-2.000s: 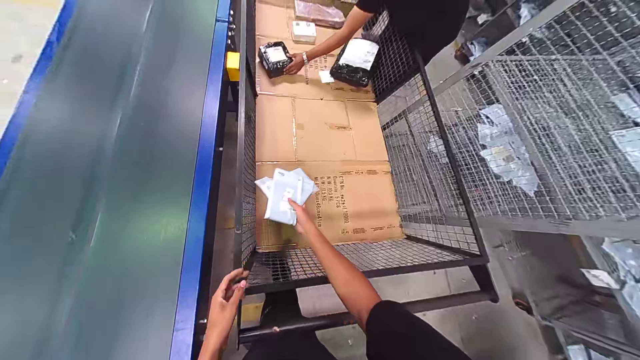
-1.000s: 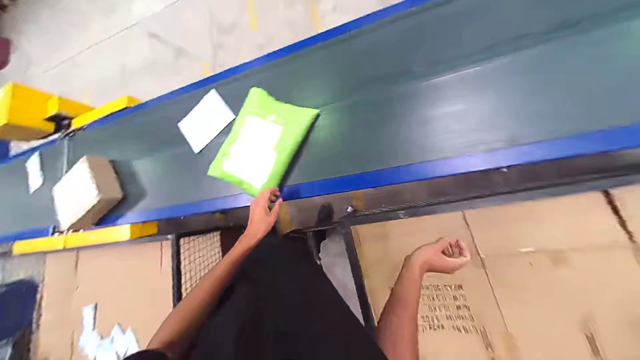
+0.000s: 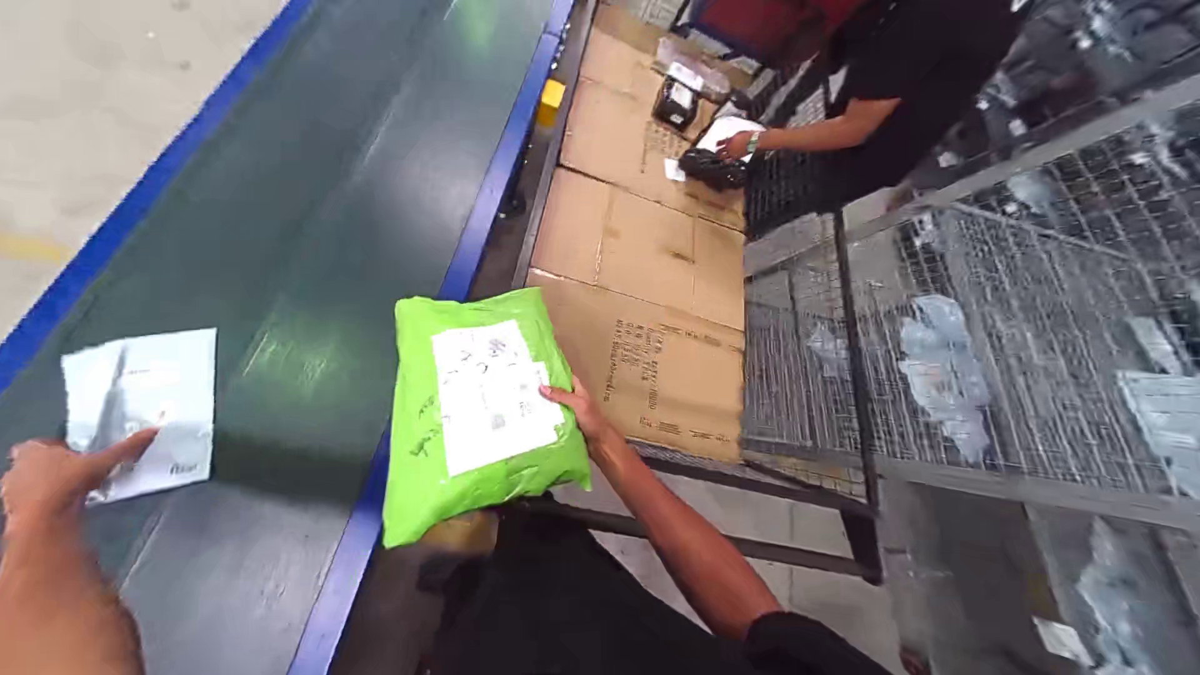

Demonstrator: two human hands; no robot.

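My right hand [image 3: 583, 412] grips the right edge of a bright green plastic mailer [image 3: 412, 375] with white labels, above the conveyor's blue rail. At the lower left, my left hand [image 3: 66, 478] reaches over a white plastic mailer [image 3: 178, 366] on the dark green conveyor belt [image 3: 319, 187]. Its index finger lies over the mailer's surface; whether the thumb or other fingers grip it is not clear.
A mesh cage cart [image 3: 855, 375] lined with cardboard [image 3: 647, 253] stands right of the belt. A co-worker's hand [image 3: 736, 145] touches a black and white parcel [image 3: 712, 169] there, beside a black parcel [image 3: 675, 103]. More mesh cages stand at right.
The view has swung widely. The green mailer, against my left hand at the belt's edge one second ago, is now in my right hand. My left hand has moved to the white mailer.
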